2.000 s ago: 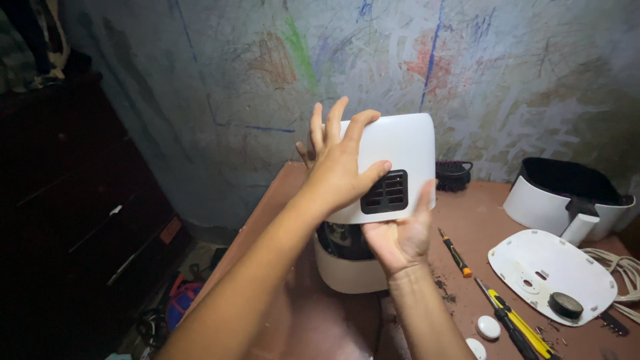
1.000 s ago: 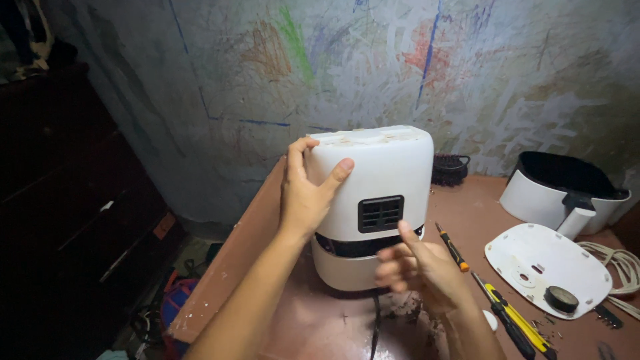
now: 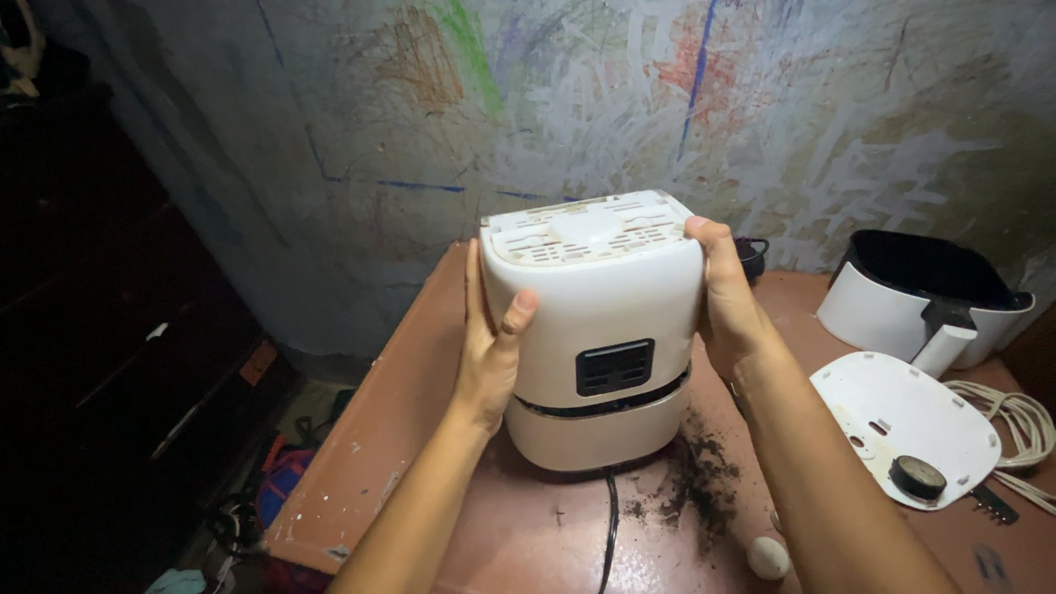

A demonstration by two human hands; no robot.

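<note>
A white air fryer body (image 3: pixel 577 305) stands upside down on the brown table, its slotted base facing up and a black vent grille (image 3: pixel 615 366) on the side toward me. A dark gap runs between the large housing and the lower white section (image 3: pixel 598 433). My left hand (image 3: pixel 495 355) presses on the left side, thumb on the near face. My right hand (image 3: pixel 730 289) grips the right side near the top corner, its fingers mostly hidden behind. From underneath, a black power cord (image 3: pixel 611 528) runs toward me.
At right are the white and black fryer drawer (image 3: pixel 887 309), a white plastic cover (image 3: pixel 907 412) with a black knob (image 3: pixel 917 477) on it, and a coiled pale cable (image 3: pixel 1015 421). A round white piece (image 3: pixel 768 558) and dark debris (image 3: pixel 701 487) lie nearer. Behind is a scribbled wall (image 3: pixel 577 99).
The housing, lifted and tilted two seconds ago, now rests over the lower section. My right hand has moved up from in front of the body to its right side. The screwdrivers are no longer visible.
</note>
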